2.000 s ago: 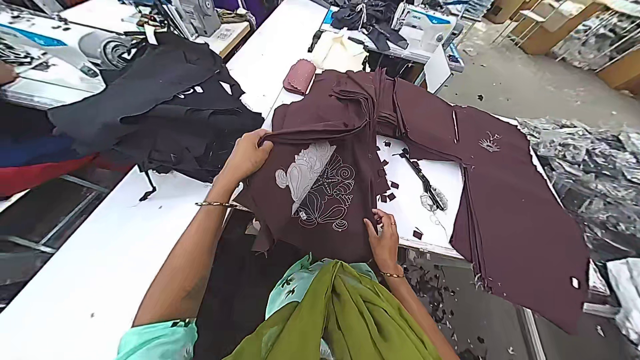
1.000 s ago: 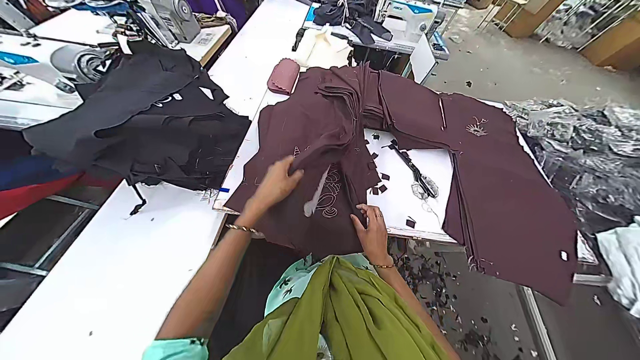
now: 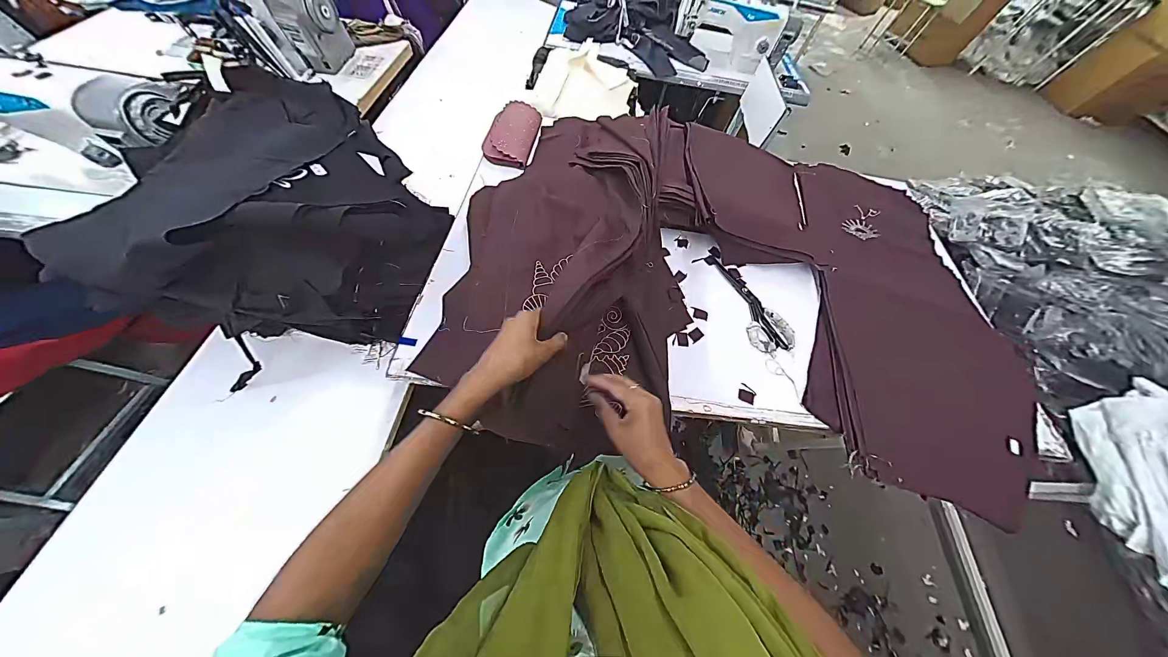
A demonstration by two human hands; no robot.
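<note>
Maroon fabric panels with line embroidery (image 3: 566,201) lie stacked over the white table's near edge. My left hand (image 3: 518,351) grips a fold of the top panel beside a shell-like motif. Just right of it, my right hand (image 3: 630,411) has its fingers bent and pinched near a second embroidered motif; a small pale bit shows at the fingertips, too small to name. Another stack of maroon panels (image 3: 922,338) hangs over the table's right side. Between the stacks, a black-handled tool (image 3: 739,287), perhaps thread snips, lies by loose thread and small dark fabric scraps (image 3: 689,336).
Black fabric pieces (image 3: 301,219) are heaped at left, near a sewing machine (image 3: 109,109). A pink fabric stack (image 3: 513,133) and cream cloth (image 3: 584,82) lie at the back. Plastic-wrapped bundles (image 3: 1049,255) stand at right, and scraps litter the floor (image 3: 785,520).
The grey-filled motif seen two seconds ago is covered or folded away, and other outline motifs show. My left hand has moved down and right, nearer my right hand.
</note>
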